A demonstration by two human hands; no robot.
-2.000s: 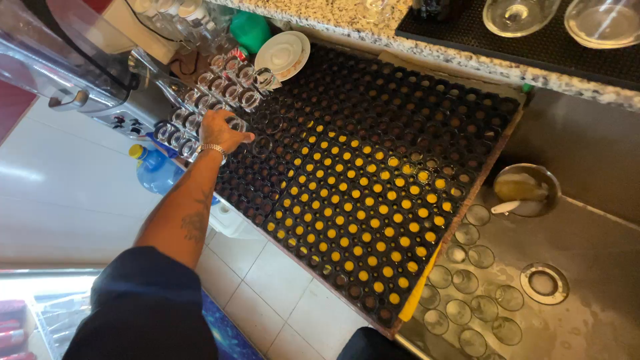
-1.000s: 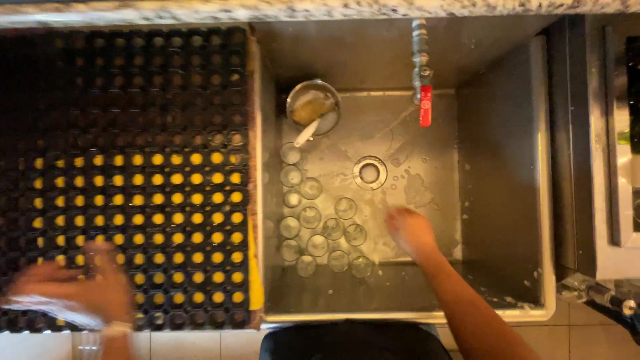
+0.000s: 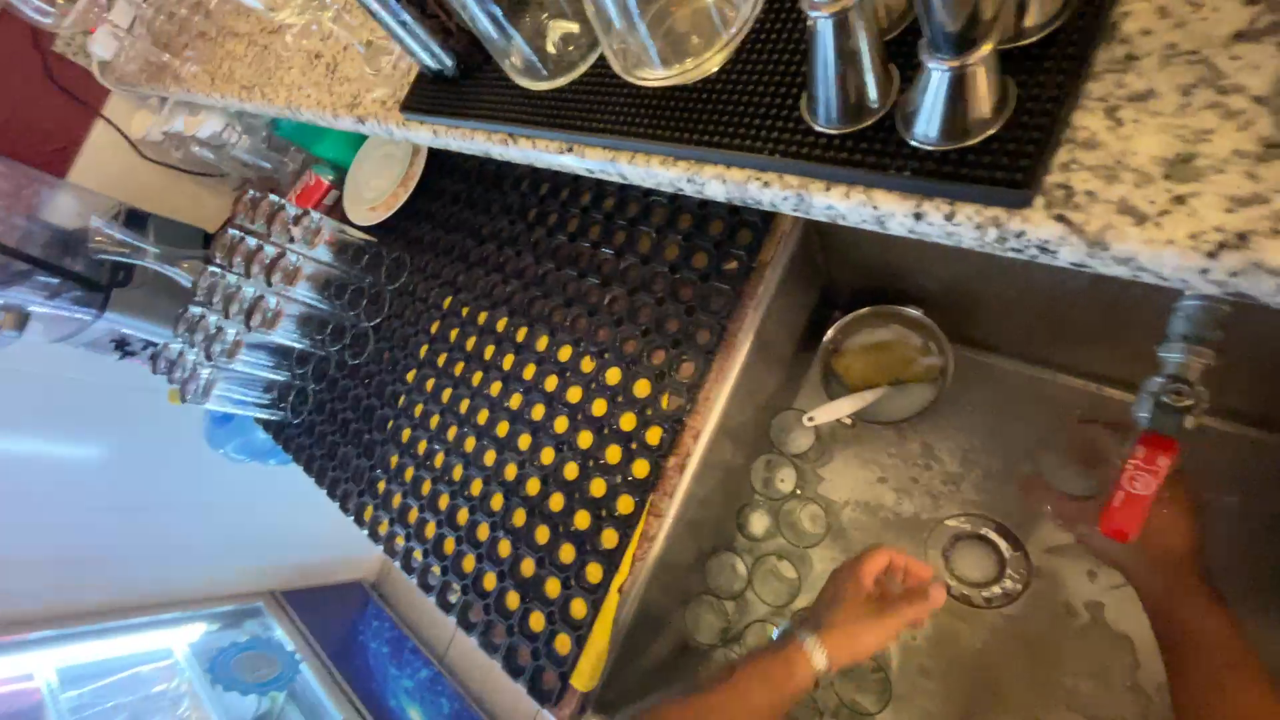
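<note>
My left hand (image 3: 880, 605), with a bracelet at the wrist, is in the steel sink beside the drain (image 3: 978, 562), its fingers curled; whether it holds anything is unclear. Small drinking glasses (image 3: 775, 578) stand in several rows to its left. Under the tap with the red lever (image 3: 1140, 487), my right hand (image 3: 1110, 485) is blurred and partly hidden; a glass seems to be in it, but its grip is not clear. A metal bowl (image 3: 930, 400) with a yellowish sponge (image 3: 885, 358) and a white handle (image 3: 845, 406) sits at the sink's back left corner.
A black rubber mat (image 3: 540, 400) with yellow showing through its holes lies left of the sink. Rows of glasses (image 3: 260, 300) and white plates (image 3: 384, 180) stand at its far end. Metal jiggers (image 3: 955, 90) and glass vessels (image 3: 670, 40) stand on the granite ledge's bar mat (image 3: 700, 140).
My left hand has moved from over the black mat into the sink. My right hand has moved toward the tap. The view has turned and shifted strongly.
</note>
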